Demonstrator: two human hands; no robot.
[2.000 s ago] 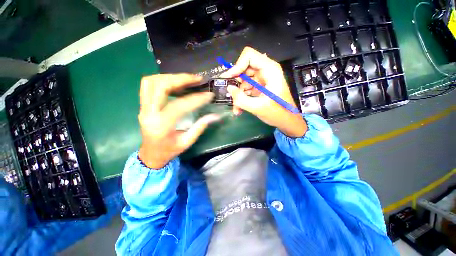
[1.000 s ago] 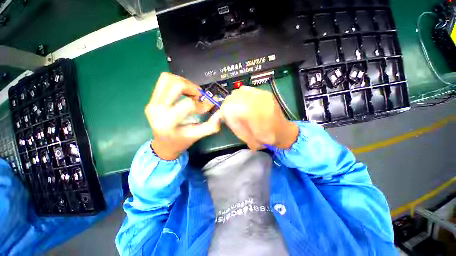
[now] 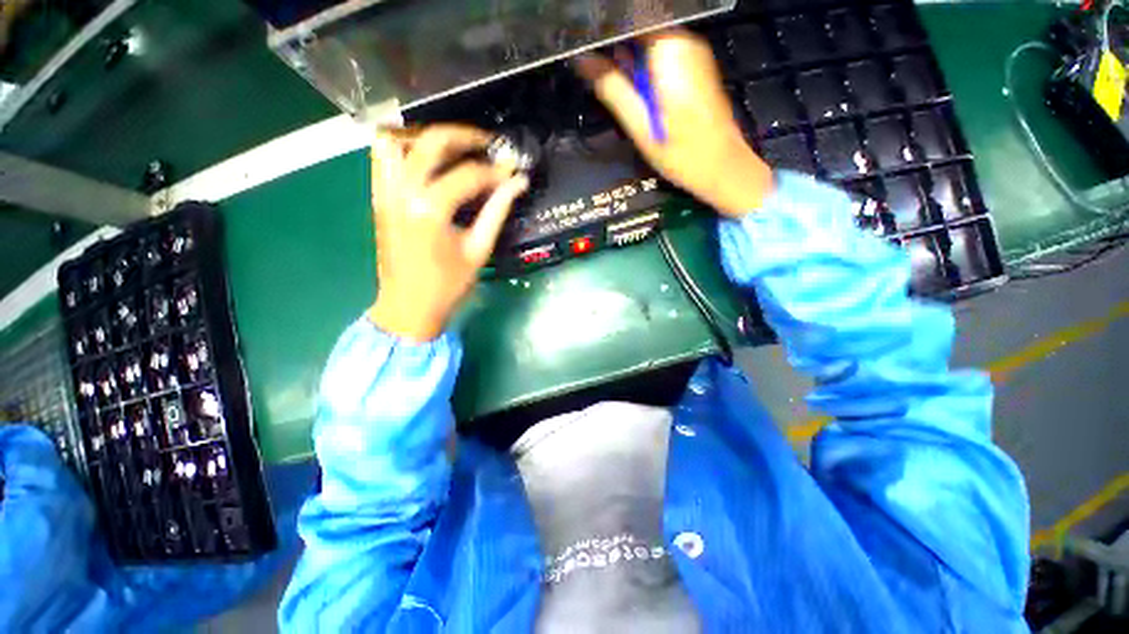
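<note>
My left hand (image 3: 433,211) is over the left part of the black test fixture (image 3: 582,186), with a small dark module with a silvery face (image 3: 509,152) at its fingertips. My right hand (image 3: 675,105) is over the fixture's upper right part, blurred, and holds the blue stick (image 3: 648,97). Its fingertips point at the fixture's top; whether they touch it is too blurred to tell. The fixture's front edge shows a red light (image 3: 582,245) and connectors.
A black tray filled with modules (image 3: 161,384) lies at the left. Another black tray (image 3: 854,124) lies at the right, partly behind my right arm. A clear acrylic guard (image 3: 495,50) overhangs the fixture. Cables and a yellow-labelled unit (image 3: 1108,87) are far right. Another person's blue sleeve (image 3: 50,533) shows lower left.
My hands have moved apart and forward over the fixture. The right went up and right with the blue stick, the left slightly up. The clear guard shows more at the top.
</note>
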